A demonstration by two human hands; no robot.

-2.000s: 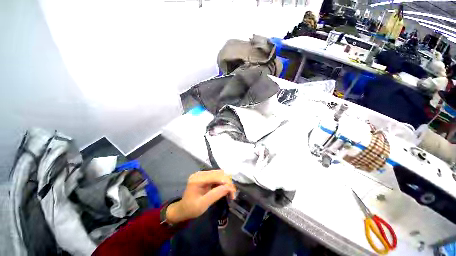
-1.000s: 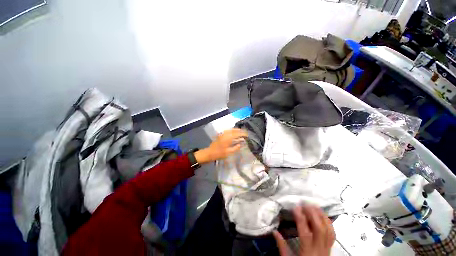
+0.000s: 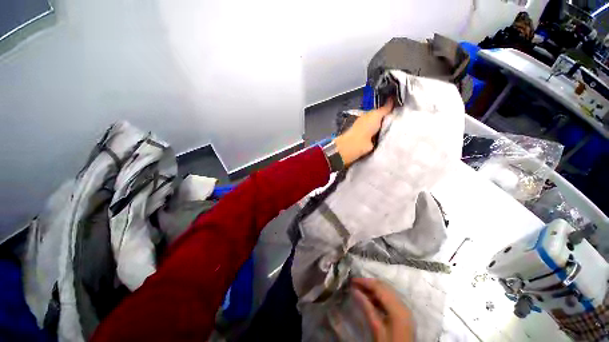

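Observation:
A part-sewn jacket body (image 3: 421, 153) lies pale inside outward over the machine table's left part and the near edge. Grey-brown strips cross its pale inside near a gathered spot. My left hand (image 3: 364, 133), arm stretched forward in a red sleeve, grips the jacket's far upper edge; the fingertips are partly hidden in the cloth. My right hand (image 3: 384, 310) is at the bottom, blurred and partly cut off, on the near part of the jacket below the gathered spot. Whether its fingers grip cloth is unclear.
The white sewing machine head (image 3: 551, 264) stands at the right with a plaid scrap (image 3: 587, 324). Pale and grey garments (image 3: 123, 207) hang over a blue crate at the left. A brown-grey garment pile (image 3: 421, 60) sits behind. Clear plastic bags (image 3: 517, 167) lie in a white trough.
My left hand has moved forward and right, drawing the jacket's far edge up and away. The pale inside is spread longer, covering the dark grey part. My right hand has moved slightly left and down.

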